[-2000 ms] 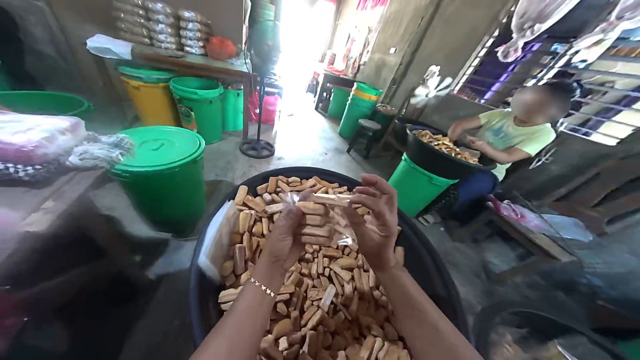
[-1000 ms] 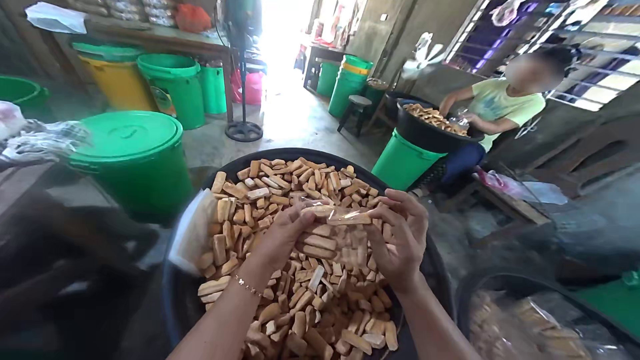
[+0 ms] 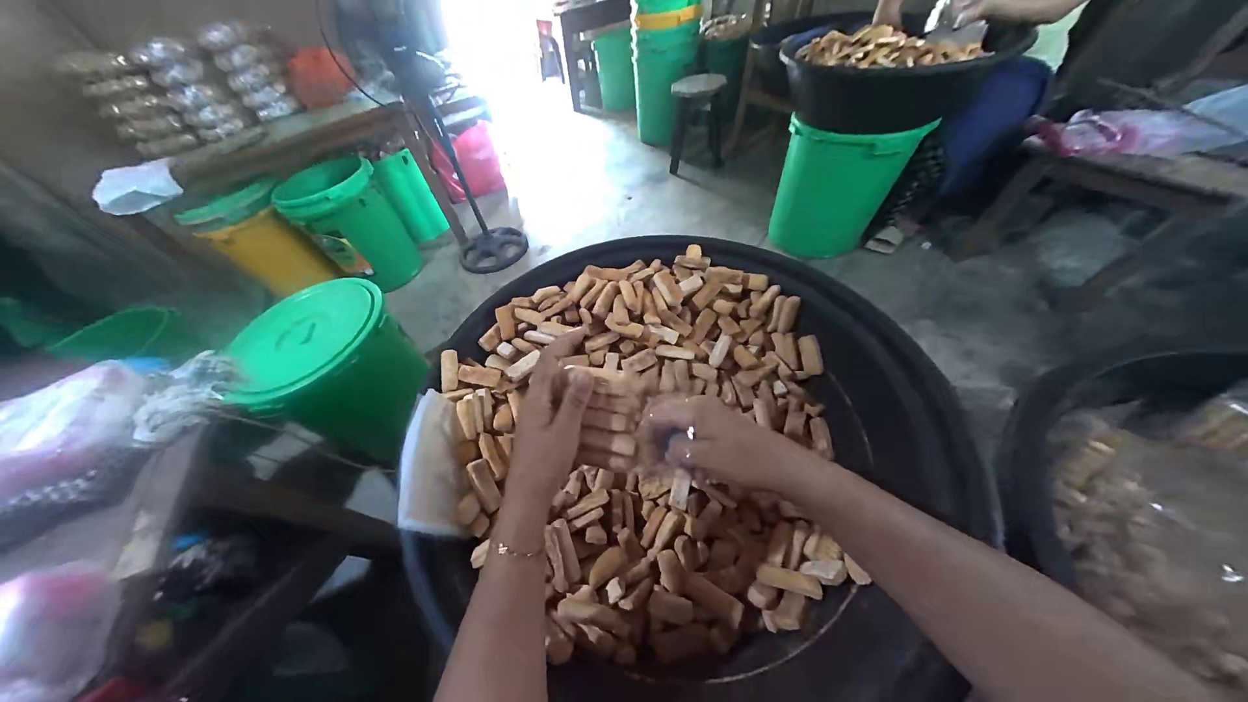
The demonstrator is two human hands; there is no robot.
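Observation:
A large round black tub (image 3: 916, 429) holds a heap of baked biscuit sticks (image 3: 673, 302). Over the middle of the heap, my left hand (image 3: 554, 414) holds a clear plastic bag of biscuit sticks (image 3: 609, 419), its thumb across the near side and several sticks stacked inside. My right hand (image 3: 717, 439), with a ring on one finger, is closed on the bag's right end, where the plastic looks bunched and blurred. A stack of clear plastic bags (image 3: 429, 468) lies over the tub's left rim.
A lidded green bucket (image 3: 312, 341) stands left of the tub, and a fan stand (image 3: 492, 249) beyond it. At the right is another black tub (image 3: 1033, 478) with filled bags. Ahead, a co-worker's hands reach over a biscuit tub (image 3: 858, 97) on a green bucket (image 3: 829, 185).
My right hand has gone from holding the bag with raised fingers to closing around its end. The bag's right end is now bunched. The view has shifted.

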